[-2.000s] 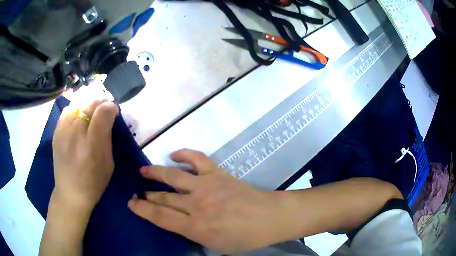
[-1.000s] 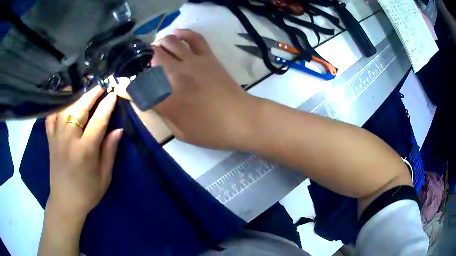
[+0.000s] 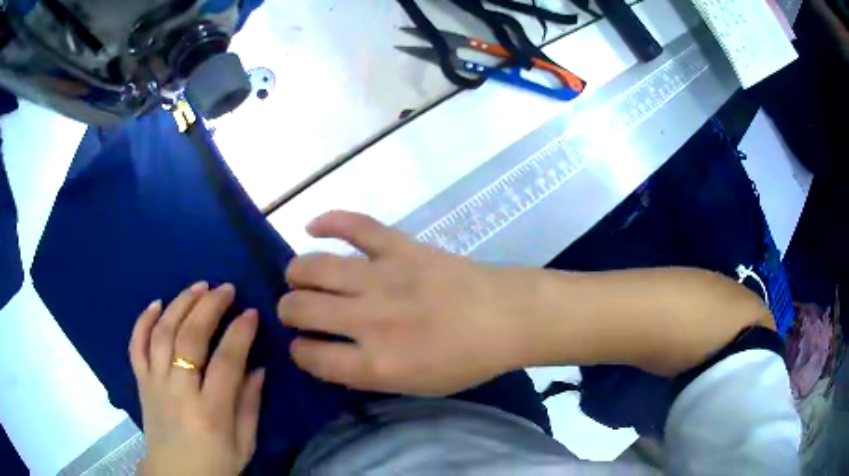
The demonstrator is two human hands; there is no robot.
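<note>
A navy fabric panel (image 3: pixel 121 214) lies flat from the presser foot (image 3: pixel 182 115) down to my lap side. A narrow black strip (image 3: pixel 233 200) runs along its right edge. My left hand (image 3: pixel 197 376), with a ring, lies on the panel at the lower left, fingers slightly spread. My right hand (image 3: pixel 396 311) rests over the panel's right edge, its fingertips on the strip and its thumb apart. Neither hand visibly grips anything. The sewing machine head (image 3: pixel 102 56) is at the upper left, with a grey ribbed knob (image 3: pixel 219 85) right of the lit needle area.
Orange and blue snips (image 3: pixel 531 74) lie on the machine bed among loose black strips (image 3: pixel 447 46). A black-handled tool (image 3: pixel 633 28) and a written paper sheet (image 3: pixel 745 37) are at the upper right. A ruler scale (image 3: pixel 521 191) follows the table edge. Dark cloth (image 3: pixel 680 223) hangs at right.
My left hand has moved back from the needle area, down the panel. My right hand has left its place behind the grey knob and come down onto the panel's right edge. The view has shifted slightly.
</note>
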